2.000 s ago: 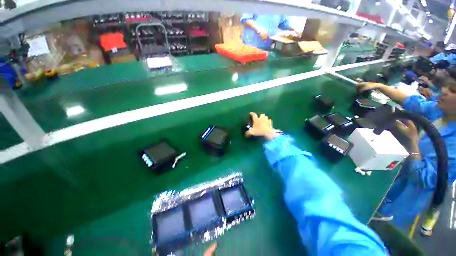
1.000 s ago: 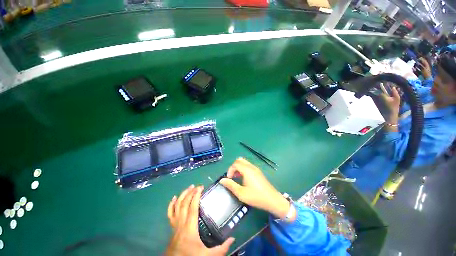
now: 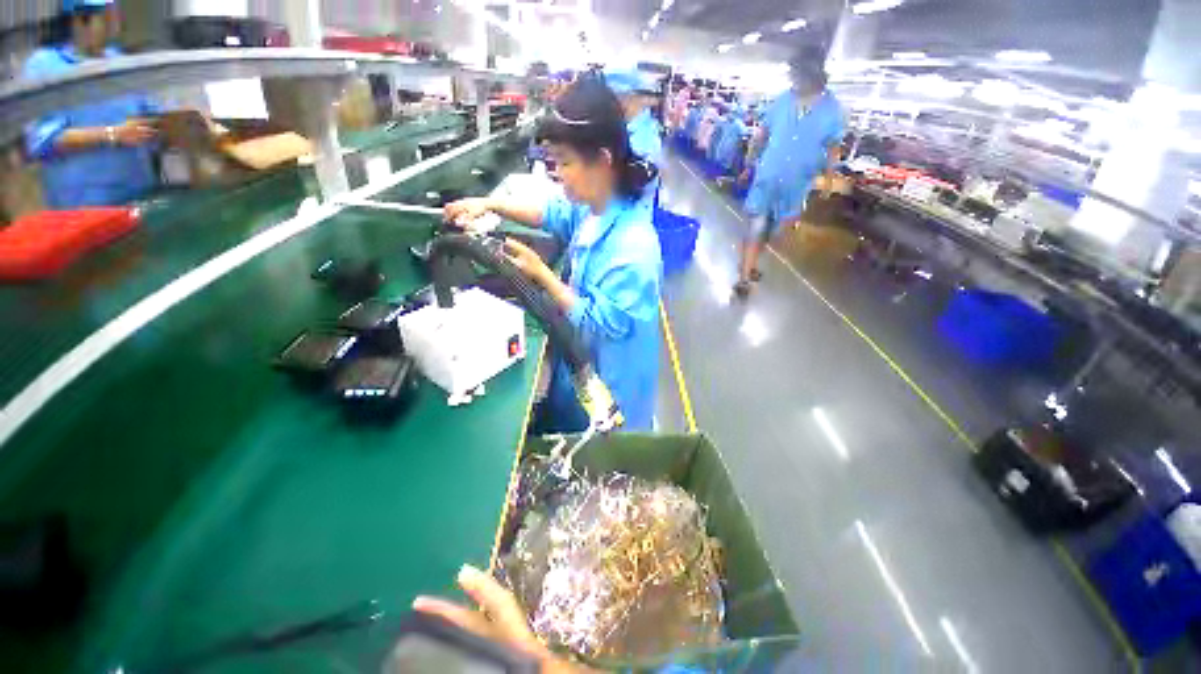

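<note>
My right hand [image 3: 498, 616] is at the bottom edge, blurred and cut off, with fingers spread up and left. A grey-topped display unit [image 3: 454, 648] lies against it, mostly cut off by the frame; whether this hand grips it cannot be told. My left hand is not in view. Dark blurred tweezers [image 3: 283, 635] lie on the green bench [image 3: 264, 527] to the left.
Several black display units [image 3: 374, 379] stand beside a white box [image 3: 461, 345] with a red switch. An olive bin [image 3: 748, 553] full of shiny film scraps adjoins the bench edge. A worker [image 3: 609, 263] sits beyond a black hose [image 3: 533, 290]. Another person [image 3: 794, 145] is in the aisle.
The view has swung right and up towards the bin and aisle. My left hand and the panel tray have left view. My right hand is lower in the picture.
</note>
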